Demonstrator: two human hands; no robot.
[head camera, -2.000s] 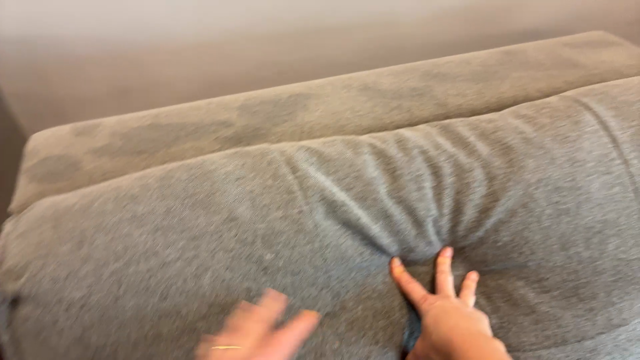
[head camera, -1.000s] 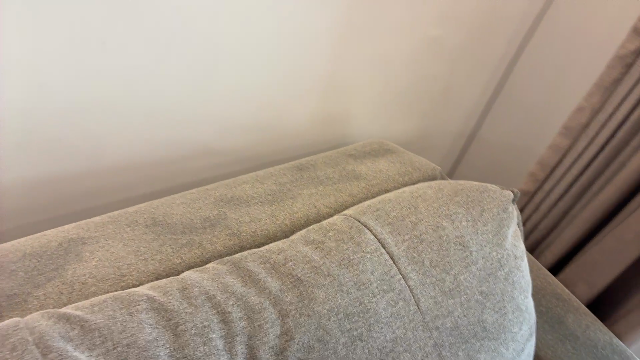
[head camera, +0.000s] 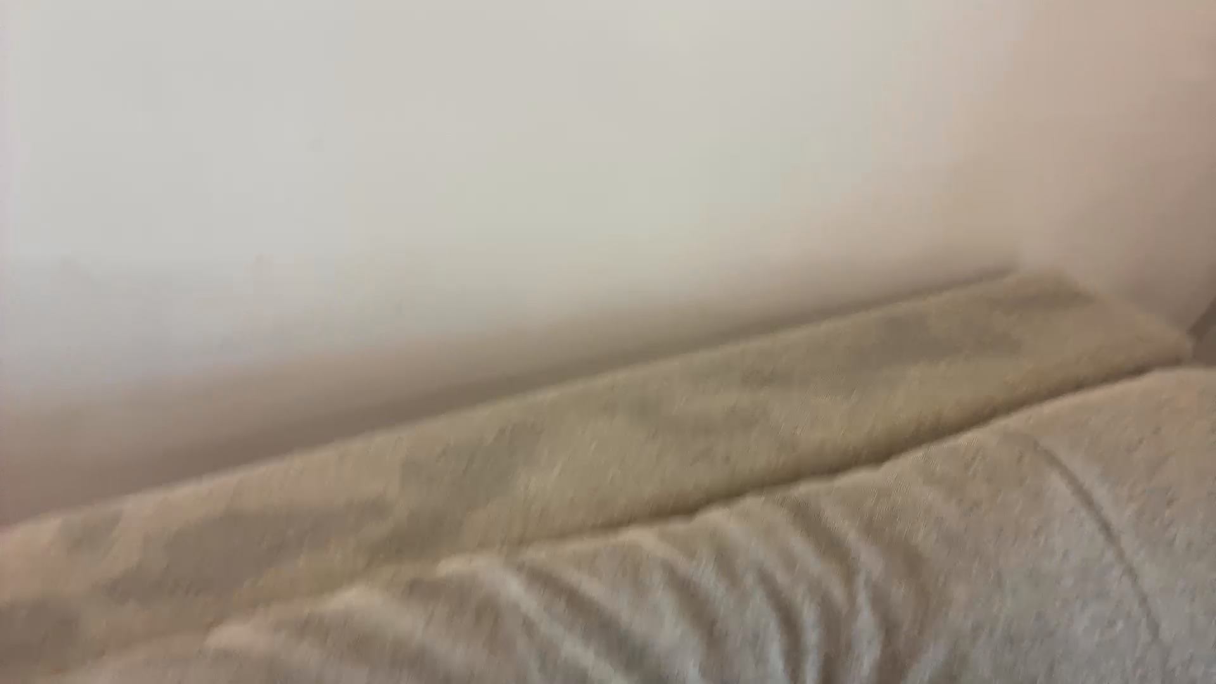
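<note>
Neither my left hand nor my right hand is in the head view, so what they hold or touch is hidden. A grey fabric sofa back cushion (head camera: 988, 560) fills the lower right and bottom edge, with gathered folds at its middle and a curved seam toward its right side. Behind it runs the flat top of the sofa's backrest (head camera: 608, 437), in the same kind of fabric, with darker brushed patches. The cushion's upper edge lies along the backrest. The picture is blurred.
A plain pale wall (head camera: 475, 171) rises behind the backrest, with a shadow along the line where they meet. The backrest's far end is at the right.
Two seconds ago both hands were in view, the right with its fingers on the cushion; now neither shows. The view has swung, and the curtain seen at the right one second ago is out of frame.
</note>
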